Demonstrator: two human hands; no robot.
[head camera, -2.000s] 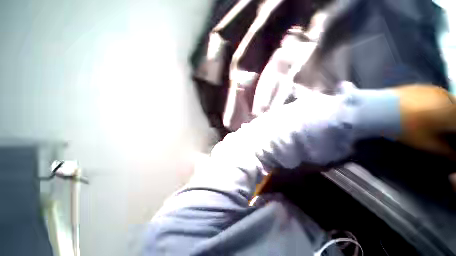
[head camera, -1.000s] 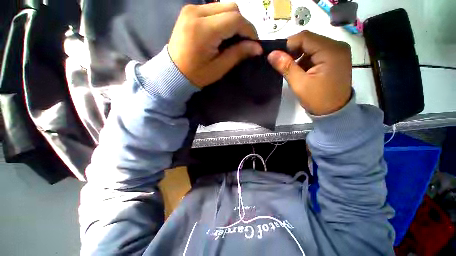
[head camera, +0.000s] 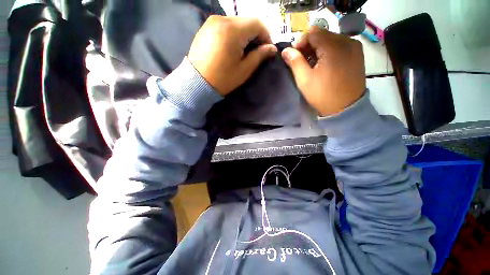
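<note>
A black garment lies on the white machine table and spreads to the left, where folds with a shinier, paler side hang over the edge. My left hand pinches its upper edge between thumb and fingers. My right hand pinches the same edge just to the right, with the fingertips of both hands close together. The pinched edge is just below the needle area, where small metal parts and a yellowish plate show at the top of the view. Most of the machine head is out of view.
A black smartphone lies to the right of my right hand. A pink and blue slim tool lies beside the needle area. The table's front edge has measuring marks. A blue crate stands below at the right. A white cord hangs over the sweatshirt.
Two seconds ago the view was turned aside and blurred. Since one second ago, both hands have moved closer together along the pinched edge, and more metal parts show at the top.
</note>
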